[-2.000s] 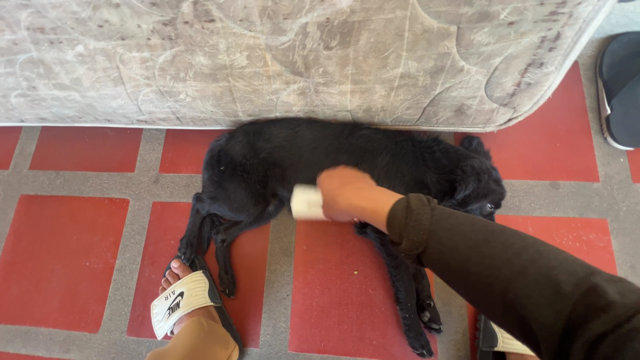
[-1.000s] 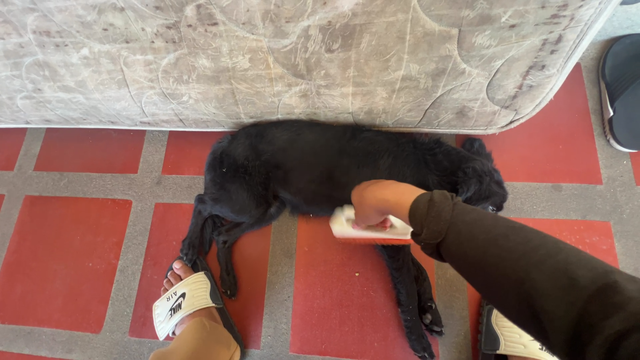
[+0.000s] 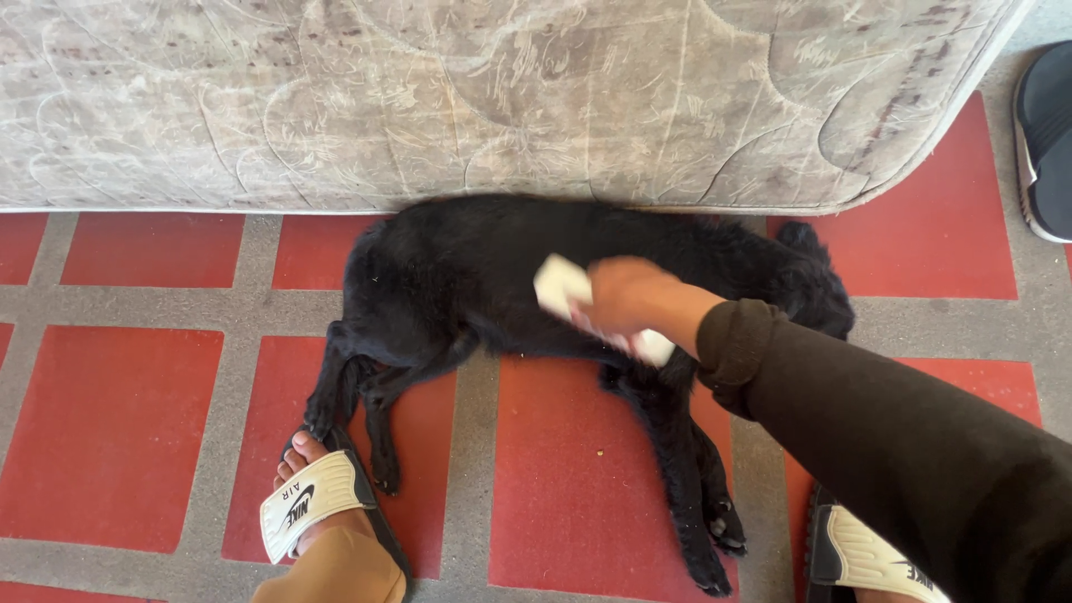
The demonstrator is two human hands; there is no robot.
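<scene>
A black dog (image 3: 502, 260) lies on its side on the floor, legs toward me and head at the right. My right hand (image 3: 632, 301), blurred, is closed around a white brush (image 3: 563, 286) at the dog's side, near the chest. The brush is tilted, and its underside is mostly hidden against the coat. A dark rolled sleeve covers my right forearm. My left hand is out of the frame.
A quilted, stained mattress (image 3: 502, 100) stands along the dog's back. The floor has red squares (image 3: 117, 435) with grey strips between. My feet wear Nike slides (image 3: 314, 502), the left one touching a hind paw. A dark shoe (image 3: 1047, 151) lies at the right.
The hand with the brush has moved over the dog's side, from near its belly two seconds ago, to the chest edge, then back up onto the coat. The dog stays lying in place.
</scene>
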